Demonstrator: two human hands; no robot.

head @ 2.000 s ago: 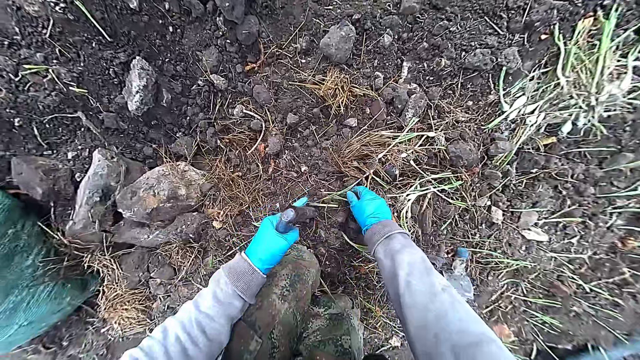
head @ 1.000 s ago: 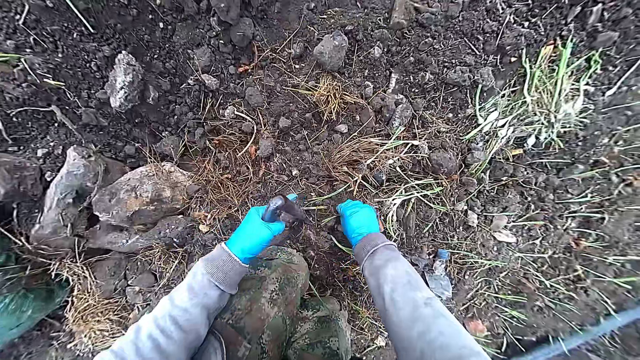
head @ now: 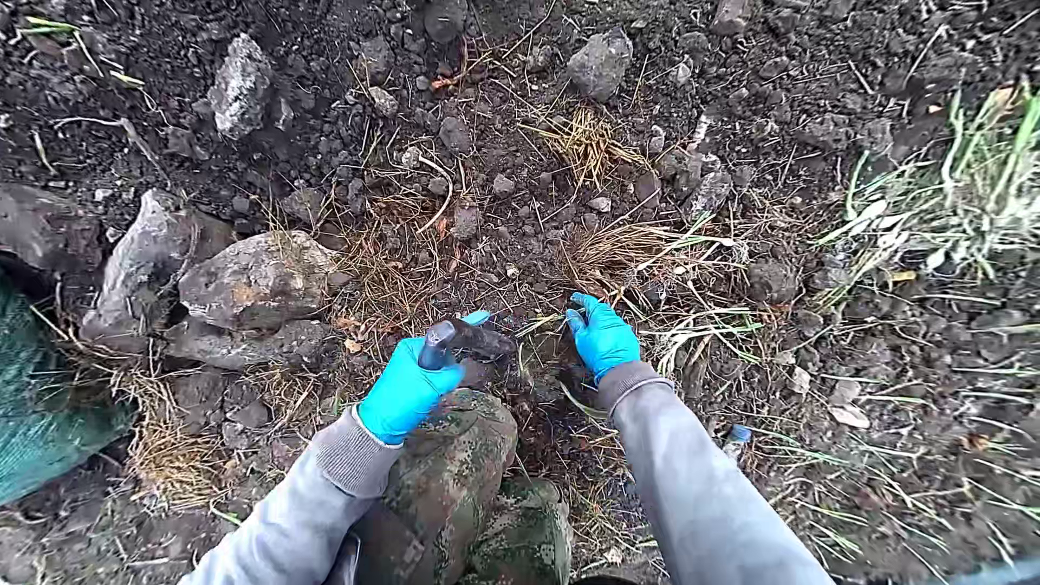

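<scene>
My left hand [head: 414, 382], in a blue glove, is closed on the grey handle of a soil-caked hand tool [head: 487, 341]; the tool's dark head lies over the soil between my hands. To its right, my right hand [head: 603, 337], also gloved in blue, is low at the soil beside a few green blades [head: 538, 327]. Its fingertips point up and left; whether they hold anything cannot be made out. Dry straw-like stems [head: 617, 252] and pale green plants [head: 707, 329] lie just above and to the right of this hand.
Large rocks [head: 256, 280] lie at left, with a green woven sheet or sack [head: 49, 406] at the edge. Loose stones [head: 601, 63] dot the dark soil above. A clump of uprooted green plants [head: 967, 195] lies at right. A blue-capped clear plastic bottle [head: 738, 436] is beside my right forearm.
My left hand stays on the tool throughout. My right hand, two seconds ago at the green blades with fingers together, now shows its thumb and fingers more spread.
</scene>
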